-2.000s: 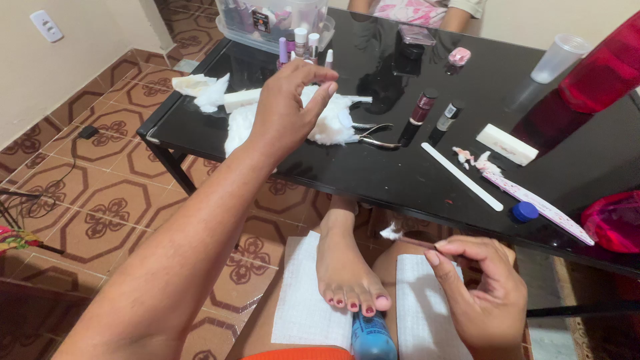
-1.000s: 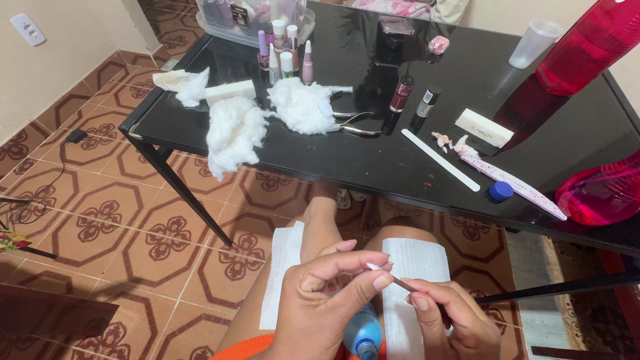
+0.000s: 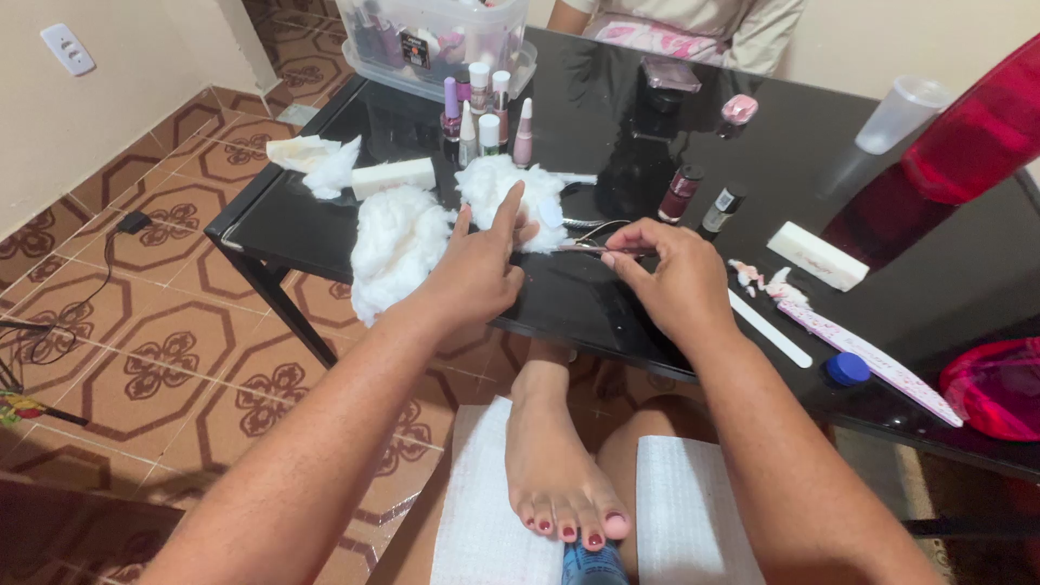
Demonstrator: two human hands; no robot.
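Observation:
My left hand (image 3: 487,264) presses its fingers onto a tuft of white cotton (image 3: 508,191) on the black table. A larger cotton wad (image 3: 398,252) lies beside it, partly behind my wrist. My right hand (image 3: 670,272) pinches a thin stick (image 3: 581,249) whose tip meets the edge of the tuft. Metal nippers (image 3: 587,223) lie behind the stick. Below the table edge, a bare foot (image 3: 548,455) with dark red polish on its nails rests on a blue bottle (image 3: 595,565), between white towels (image 3: 678,512) on my legs.
Nail polish bottles (image 3: 524,134) stand before a clear plastic bin (image 3: 435,49). Two more bottles (image 3: 680,193), a white block (image 3: 816,256), nail files (image 3: 869,361), a blue cap (image 3: 847,369) and a red bottle (image 3: 979,122) are at right. A person (image 3: 691,32) sits across the table.
Both hands have moved from above my lap, where they met at the stick, up to the cotton on the table. The foot, hidden one second ago, shows again.

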